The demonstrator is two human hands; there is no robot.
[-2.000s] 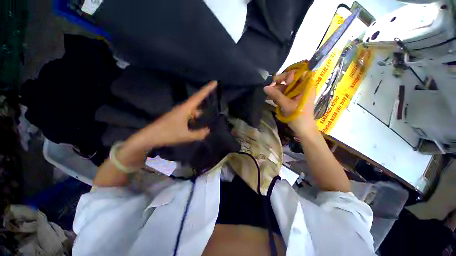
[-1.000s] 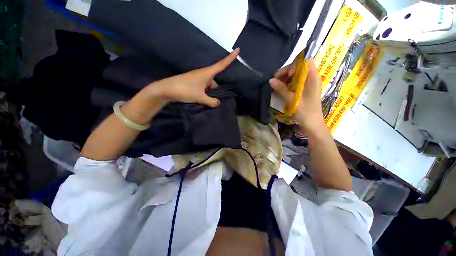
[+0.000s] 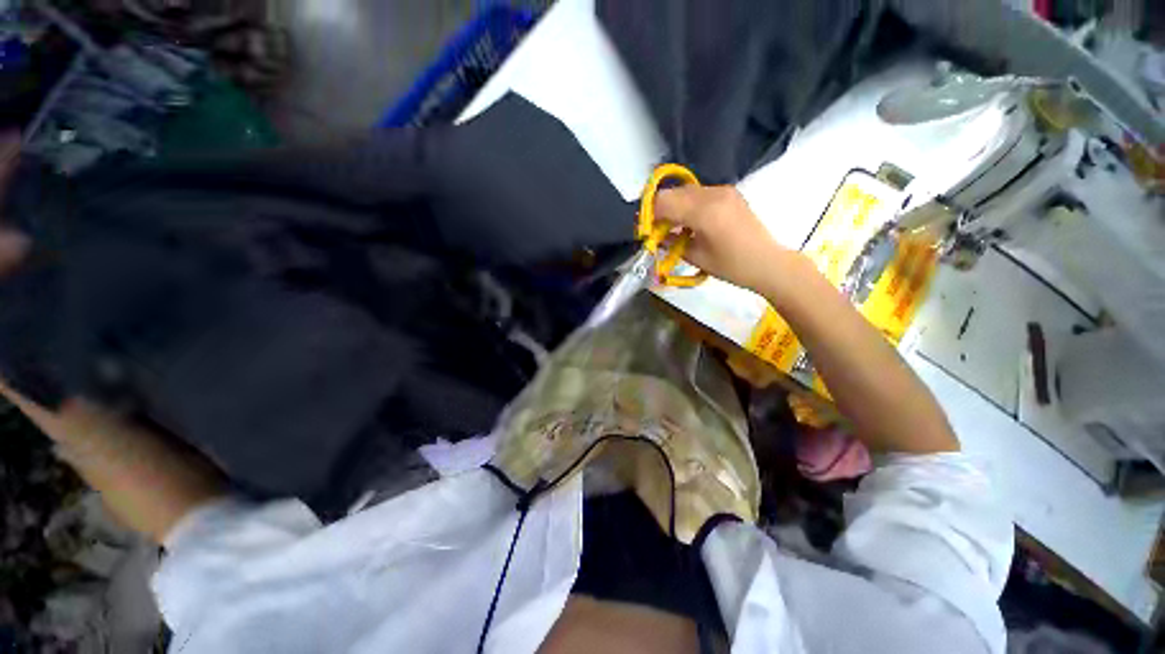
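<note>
My right hand holds the yellow-handled scissors at the table edge, silver blades pointing down and left over the tan apron. My left arm reaches to the far left. Only part of my left hand shows at the picture's edge, blurred, gripping a large bunch of dark cloth pieces that hides most of it. More dark grey cloth stretches between the bunch and the table.
The white sewing machine table with yellow lettered tape is at right. A blue crate stands beyond the cloth. Dark cloth hangs over the table's far part. A pink item lies below the table edge.
My left hand has swung far left with the dark cloth from my lap. My right hand has moved left, and the scissors have turned from pointing up to pointing down-left. The view has shifted.
</note>
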